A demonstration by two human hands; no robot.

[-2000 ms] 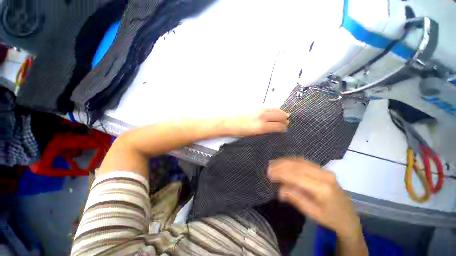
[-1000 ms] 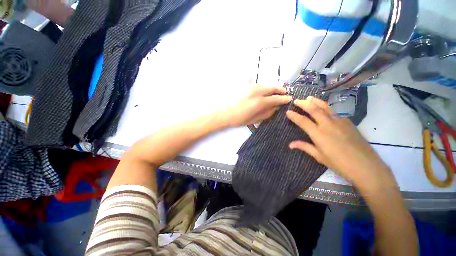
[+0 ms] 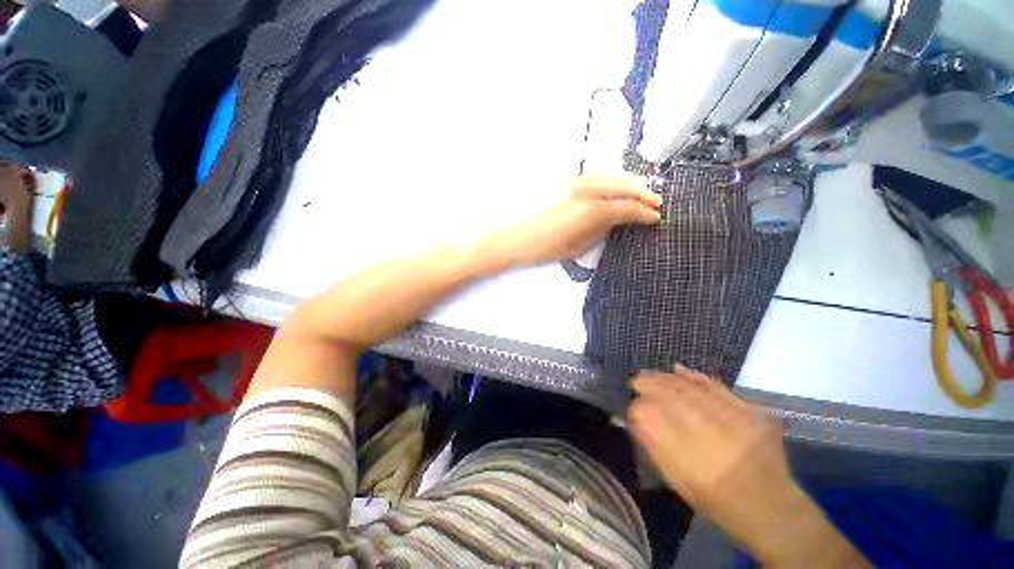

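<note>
A dark checked cut panel lies on the white machine table, its top end under the presser foot of the sewing machine. A narrow part of dark cloth shows behind the foot. My left hand lies on the panel's left edge just below the foot, fingertips pressed on the cloth. My right hand is at the panel's lower end by the table's front edge, fingers bent over the cloth. Whether its fingertips pinch the cloth is partly hidden.
Scissors with yellow and red handles lie to the right, by a black scrap. A thick stack of dark cut pieces lies at the upper left. A red stool stands below left. Another person's hand shows at the left edge.
My right hand has moved from near the foot down to the panel's lower end. The panel has fed further under the foot, and cloth now shows behind it. My left hand stays near the foot.
</note>
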